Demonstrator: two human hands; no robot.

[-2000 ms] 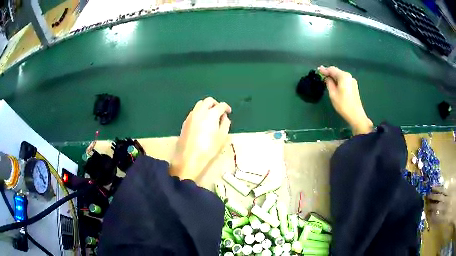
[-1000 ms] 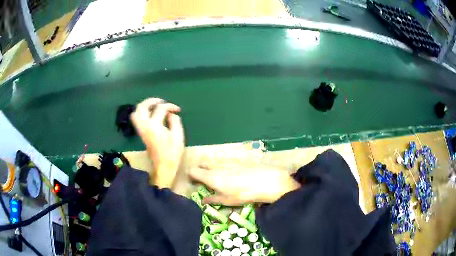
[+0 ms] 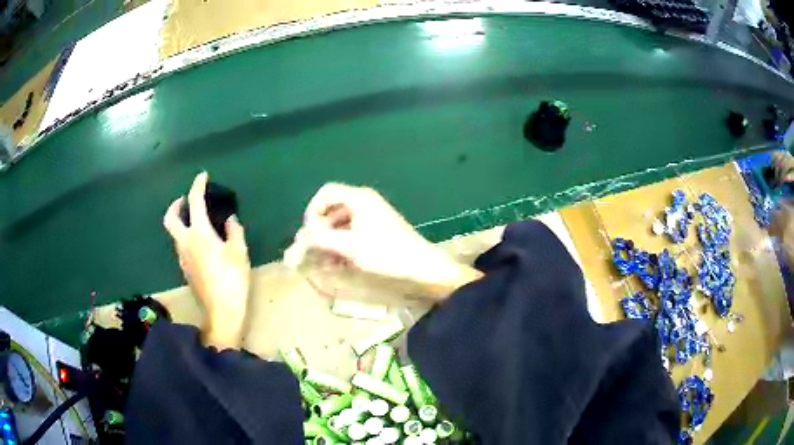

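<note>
My left hand (image 3: 211, 252) is on a black housing (image 3: 220, 205) at the left of the green belt, its fingers around the housing. My right hand (image 3: 361, 239) is above the near edge of the belt with fingers curled together; whether something is between the fingertips cannot be made out. Green battery cells (image 3: 376, 387) are heaped below the hands at the lap, many with pale ends up. Two pale green cells lie on the tan bench edge (image 3: 270, 320) just below my right hand.
A cell-fitted housing (image 3: 548, 127) sits on the belt (image 3: 392, 113) at the right, with smaller dark housings beyond. Blue wired components (image 3: 675, 291) lie at the right. Black housings (image 3: 109, 348) cluster by my left sleeve, near a pressure gauge (image 3: 19, 377). Part of another person's hand (image 3: 783, 167) shows far right.
The view has shifted right. My left hand has closed around the black housing. My right hand has left the cells and risen towards the belt, its fingers now curled.
</note>
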